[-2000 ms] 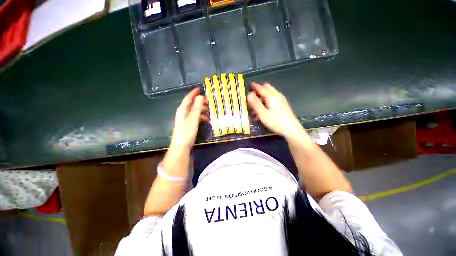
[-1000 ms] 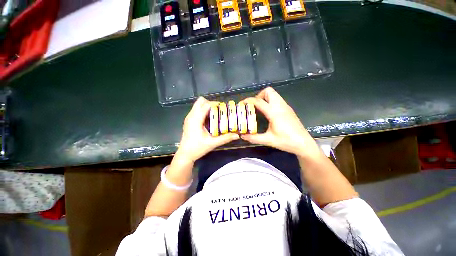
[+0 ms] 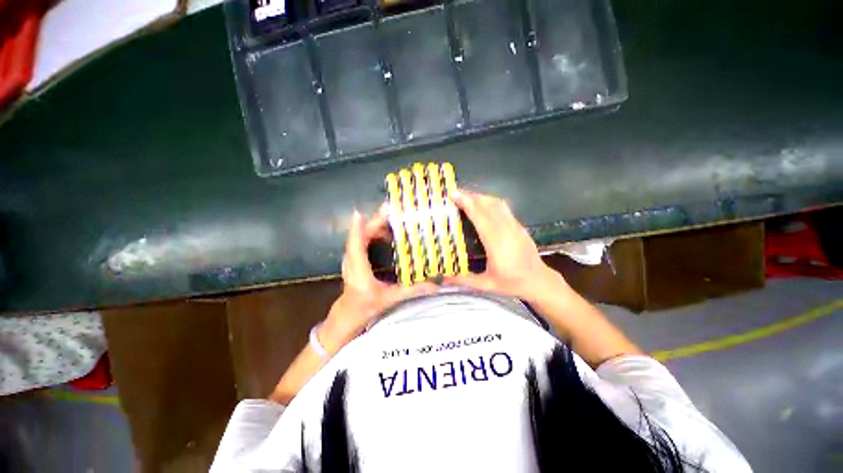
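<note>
Several yellow keypad phones (image 3: 426, 224) stand on their long edges, pressed side by side in a row, at the bench's front edge. My left hand (image 3: 362, 263) is at the left side of the row and my right hand (image 3: 499, 242) is at the right side; together they hold the row between them. The clear blister tray (image 3: 431, 74) lies beyond the phones. Its near row of pockets is empty. In its far row, cut by the top of the picture, the ends of black phones (image 3: 270, 13) and a bit of a yellow one show.
The dark green bench (image 3: 166, 194) has a shiny front edge. A red bin (image 3: 17, 48) and a white board (image 3: 92, 37) are at the far left. Below the bench are brown cardboard boxes (image 3: 176, 369) and a grey floor with a yellow line (image 3: 758, 336).
The phone row, seen end-on a second ago, now shows its long yellow sides and sits nearer my body. The view has shifted, so less of the tray's far row shows.
</note>
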